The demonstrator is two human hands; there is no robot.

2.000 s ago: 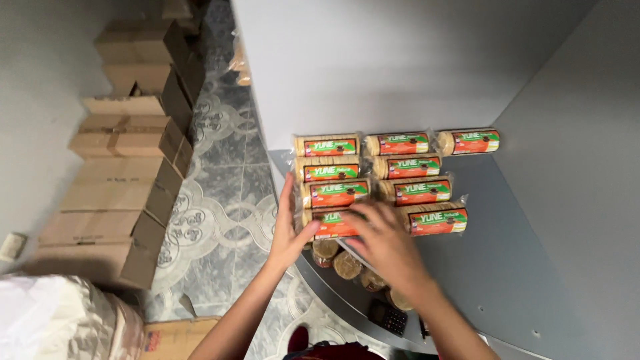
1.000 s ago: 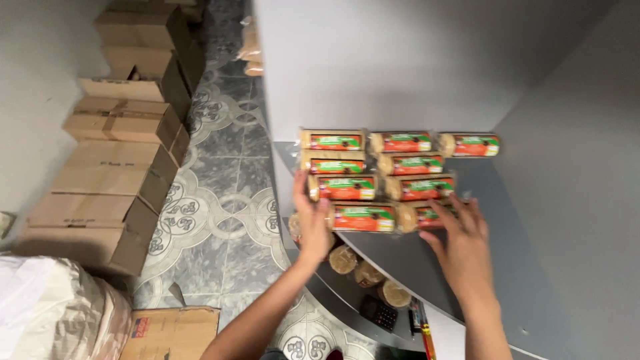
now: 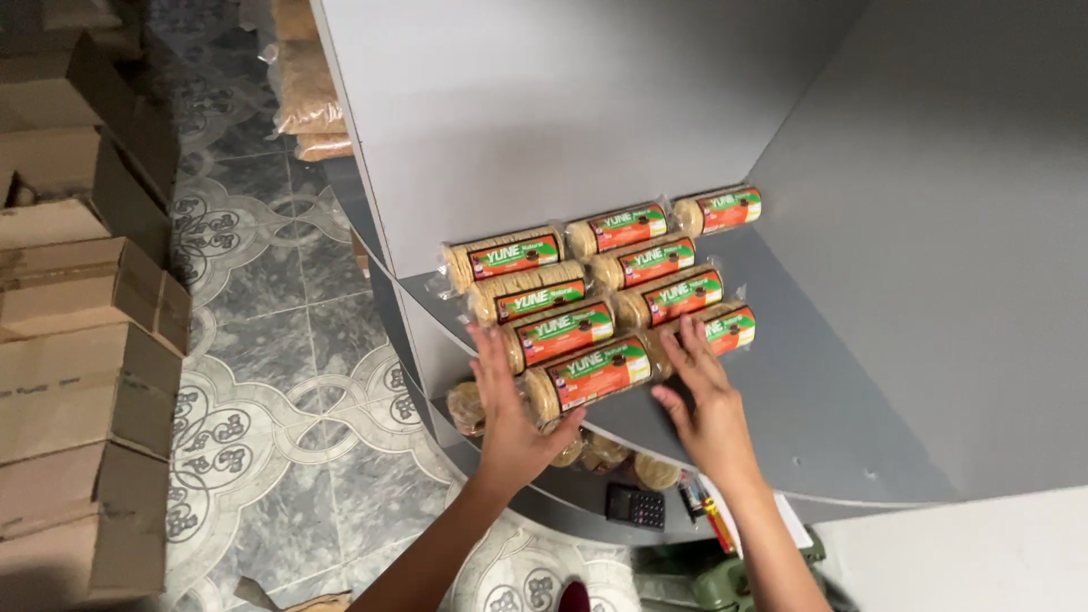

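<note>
Rows of clear-wrapped packs of round crackers lie on a curved grey shelf [image 3: 816,408], their red and green Yune labels facing up. My left hand [image 3: 514,425] rests its fingers and thumb around the left end of the nearest left pack [image 3: 595,374]. My right hand [image 3: 705,399] touches the packs at the right end of that same pack, with its fingers spread over part of the nearest pack of the middle column [image 3: 731,330]. One pack [image 3: 721,210] lies alone at the back right, near the corner of the panels.
Below the shelf, a lower ledge holds more round packs [image 3: 654,469], a black calculator [image 3: 636,506] and pens [image 3: 718,518]. Cardboard boxes [image 3: 64,382] line the left side of the patterned tile floor [image 3: 280,340]. Bagged goods [image 3: 314,93] stand behind the upright panel [image 3: 544,102].
My right hand has moved left along the front packs since a second ago, toward the nearest left pack. My left hand stays at the left end of the packs. The view has shifted.
</note>
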